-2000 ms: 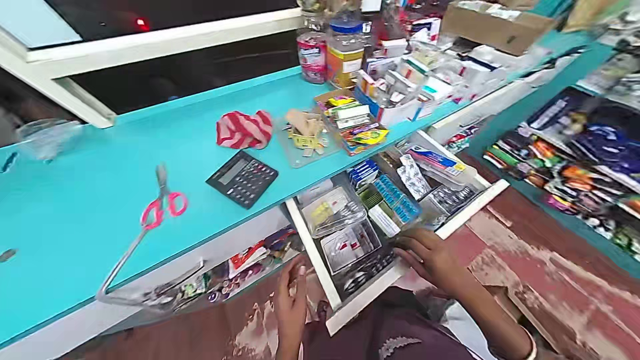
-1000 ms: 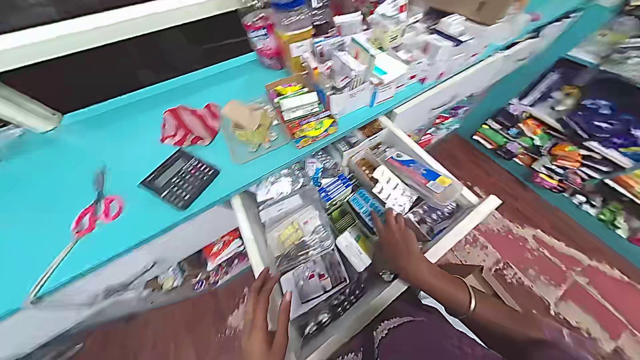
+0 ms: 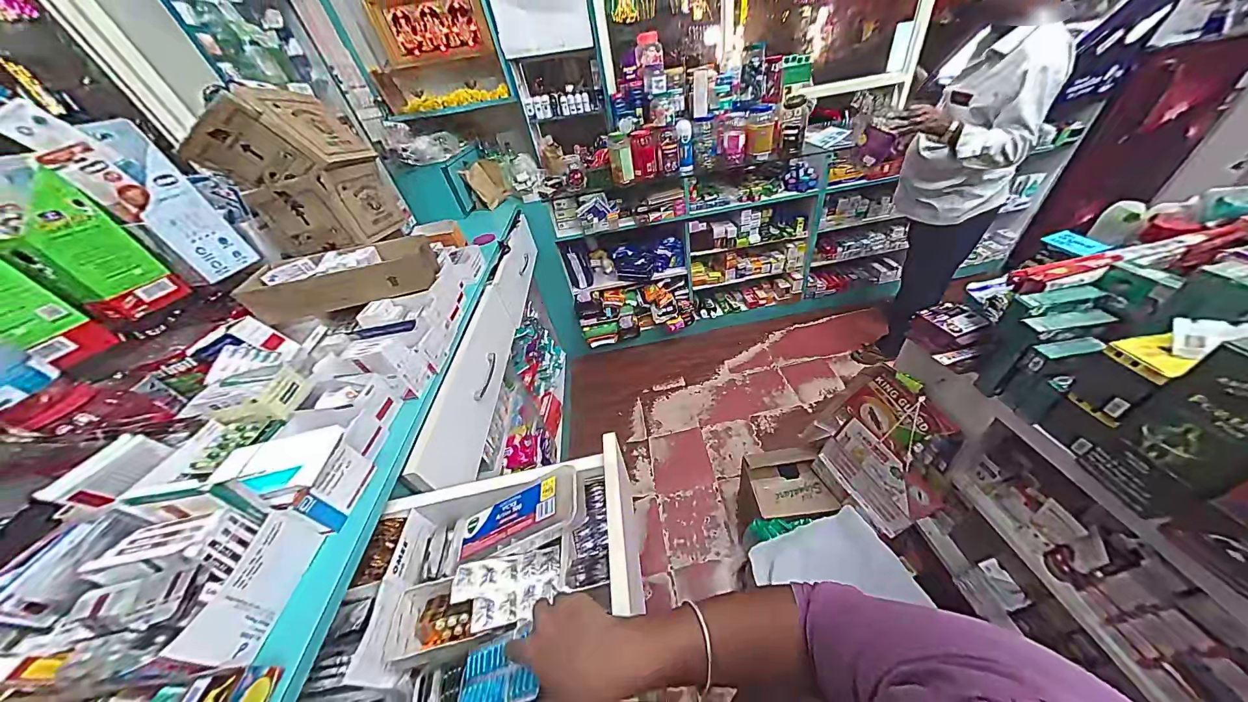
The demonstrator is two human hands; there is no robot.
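My right hand (image 3: 575, 648), with a bangle on the wrist, reaches over the open white drawer (image 3: 624, 526) at the bottom centre. Its fingertips are by blue blister packs (image 3: 497, 671) and just below silver blister packs (image 3: 507, 583); whether it holds anything is hidden. A blue-and-white medicine box (image 3: 512, 512) lies in a plastic tray in the drawer. Small amber capsules or vials (image 3: 444, 621) sit left of the silver packs. My left hand is out of view.
Medicine cartons (image 3: 292, 473) crowd the teal counter at left, beside an open cardboard box (image 3: 341, 283). Stocked shelves (image 3: 751, 234) stand ahead. A person (image 3: 985, 127) in a light shirt stands at the back right. Cardboard boxes (image 3: 790, 487) lie on the tiled floor, beside a shelf with dark cartons (image 3: 1131, 409).
The view has swung up and to the right, bringing in the room and the standing person. My left hand, at the drawer's left side a second ago, has left the view.
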